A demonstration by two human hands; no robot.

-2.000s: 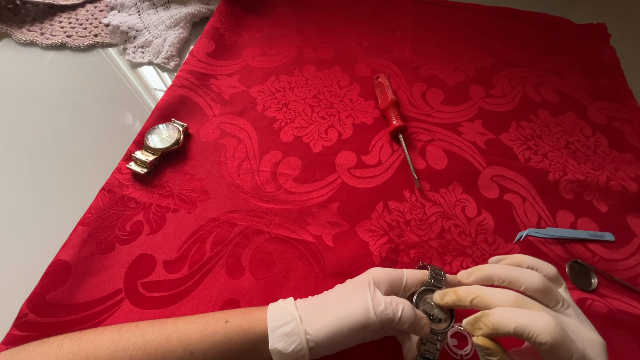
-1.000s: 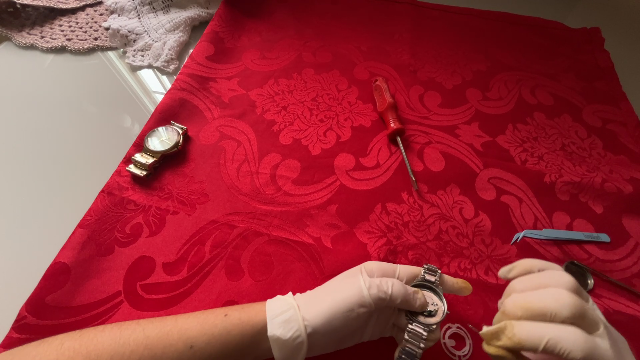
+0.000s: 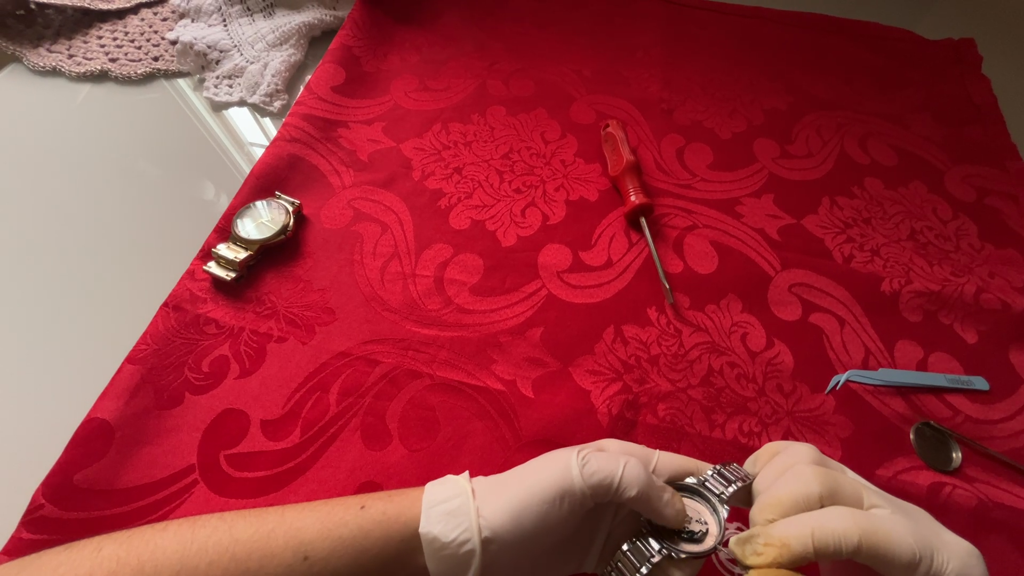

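A silver-coloured wristwatch with a metal link bracelet (image 3: 694, 518) is held at the bottom edge, its round inside showing pale and dark parts. My left hand (image 3: 560, 500), in a whitish glove, grips it with the thumb on the round part. Close against the watch's right side is my right hand (image 3: 848, 512), gloved too, with yellowish stains on the fingertips and its fingers bent. Whether it pinches something small cannot be told. A pale ring-like thing (image 3: 730, 552) shows between the hands, partly hidden.
Red patterned cloth (image 3: 448, 360) covers the table. On it lie a gold-coloured watch (image 3: 260, 222), a red-handled screwdriver (image 3: 624, 172), blue bent-tip tweezers (image 3: 920, 379) and a round metal-rimmed tool with a thin handle (image 3: 936, 446). Crocheted cloths (image 3: 240, 48) lie at top left.
My right hand was apart from the watch one second ago and is now beside it. Two seconds ago its fingers were over the watch.
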